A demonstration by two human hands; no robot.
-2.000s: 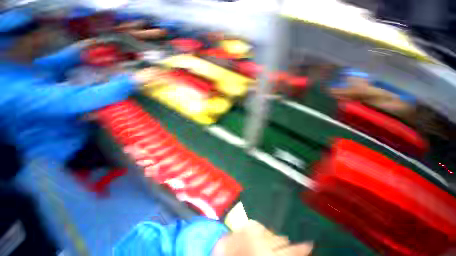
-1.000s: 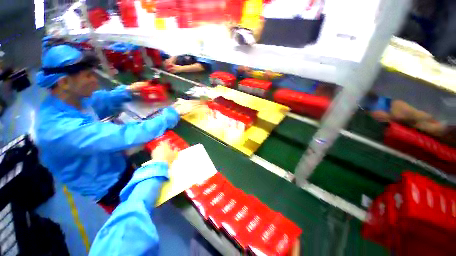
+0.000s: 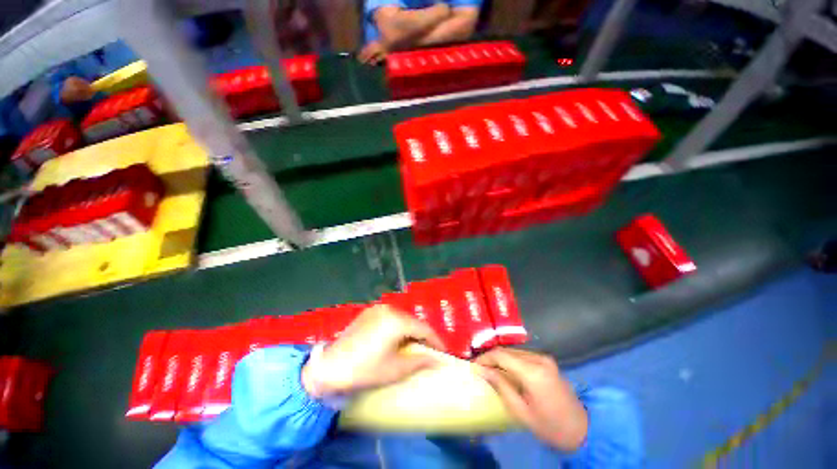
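A pale-yellow sticker sheet (image 3: 431,399) lies bent near my waist. My left hand (image 3: 374,355) grips its upper left edge, with fingers curled over it. My right hand (image 3: 535,392) is at its upper right edge, fingertips pinched at the sheet; whether a sticker is between them cannot be told. Just beyond both hands, a long row of overlapping red retail boxes (image 3: 197,366) lies on the dark-green worktop. The hands hide part of this row.
Stacked red boxes (image 3: 523,165) stand by the pale rail (image 3: 353,229). One loose red box (image 3: 654,251) lies at right. A yellow board (image 3: 174,220) bears red boxes at left. Grey uprights (image 3: 229,137) rise from the rail. Another person's folded arms (image 3: 422,26) show across the belt.
The view has swung right and down. My left hand has come back from the far left with the sheet, and my right hand now shows at it. The single loose box has come into view.
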